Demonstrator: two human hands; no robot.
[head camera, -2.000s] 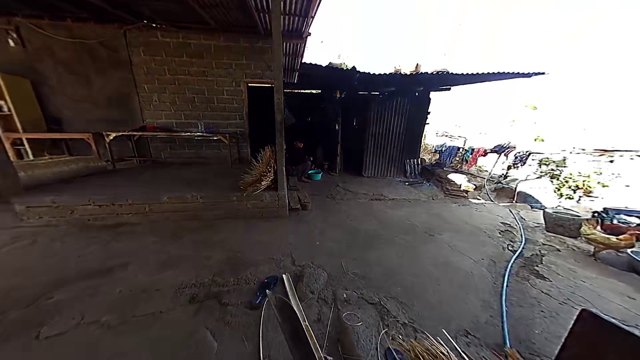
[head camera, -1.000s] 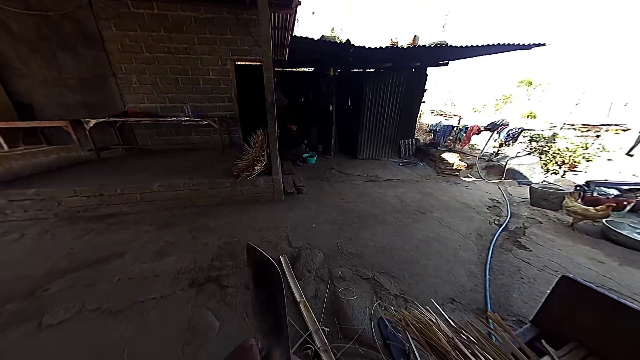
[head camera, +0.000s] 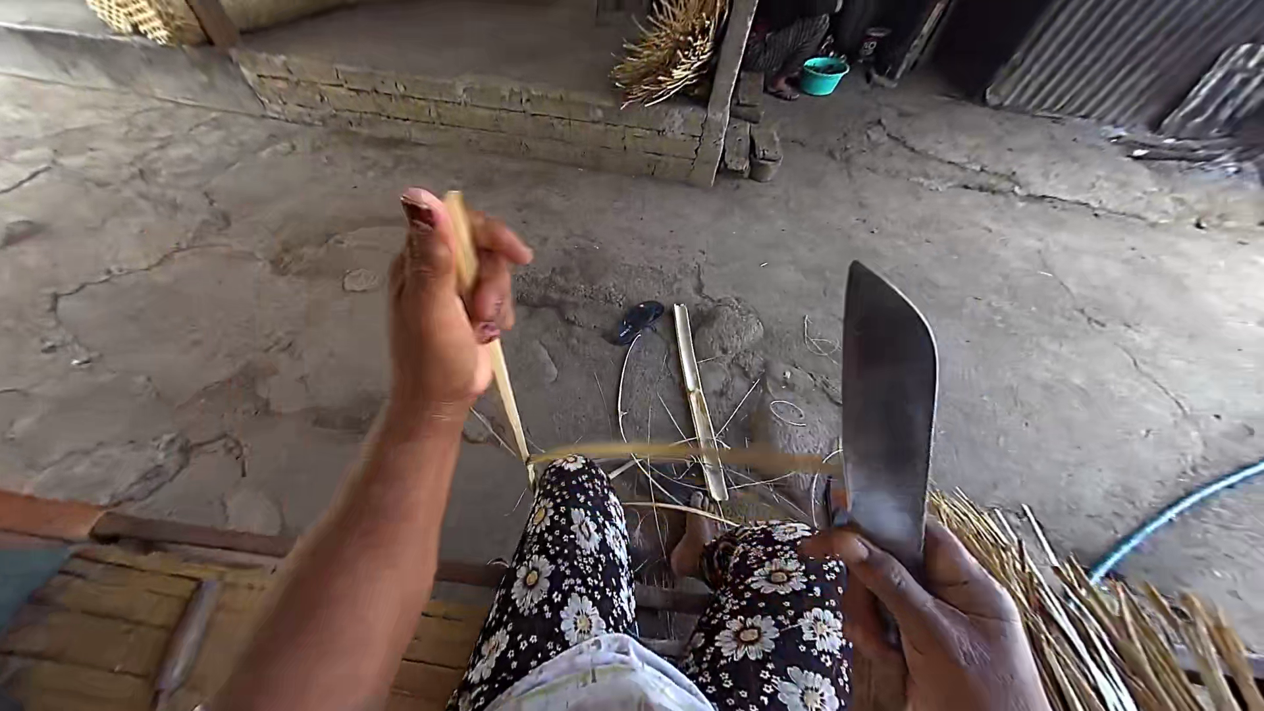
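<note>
My left hand (head camera: 449, 296) is raised at centre left, its fingers closed round a pale split bamboo strip (head camera: 509, 395) that runs down toward my left knee. My right hand (head camera: 928, 612), at lower right, grips a broad-bladed machete (head camera: 889, 405), its blade pointing up. A second strip (head camera: 691, 454), blurred, stretches across above my knees toward the right hand; whether it joins the first one, I cannot tell. Beyond the knees a split bamboo piece (head camera: 694, 395) lies on the ground among thin curled shavings.
A bundle of thin strips (head camera: 1076, 612) lies at lower right, near a blue hose (head camera: 1185, 513). I sit on a bamboo bench (head camera: 89, 622). A dark sandal (head camera: 640, 321) is on the ground. Farther off are a low brick ledge (head camera: 474, 128), a post, a teal basin (head camera: 823, 75) and a person's legs.
The view has tilted down. Both hands are now in sight; a second ago the machete blade showed at the lower middle, and now it stands upright at the right.
</note>
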